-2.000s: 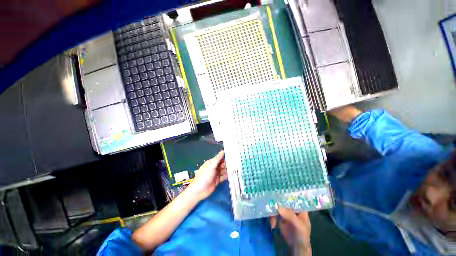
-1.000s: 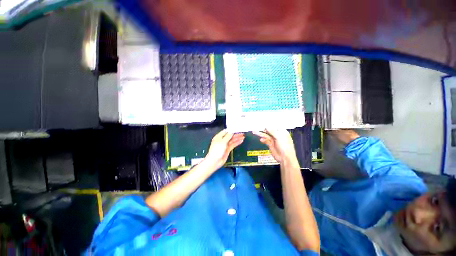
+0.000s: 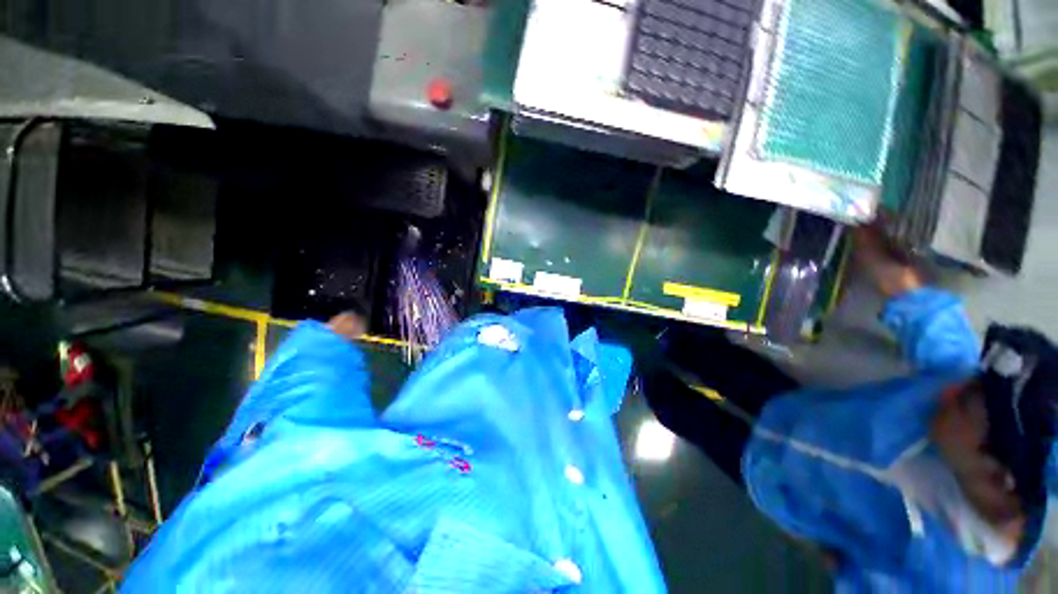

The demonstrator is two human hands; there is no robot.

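The teal gridded panel (image 3: 833, 99) lies in its pale frame on the bench at the upper right, out of my hands. My left hand (image 3: 346, 325) shows only as a small, blurred bit beyond my blue sleeve, left of a bundle of thin grey-purple component tubes (image 3: 420, 304). I cannot tell whether it holds anything or touches the tubes. My right hand is not in view.
A black ribbed tray (image 3: 693, 52) lies left of the panel, and another dark stack (image 3: 1015, 174) at the far right. A green, yellow-taped mat (image 3: 574, 221) is below. A coworker in blue (image 3: 859, 441) stands at the right, one hand near the panel's corner.
My hands have left the panel's front edge; the left is now at the lower left and the right is out of view. The view has swung left, so the panel sits further right.
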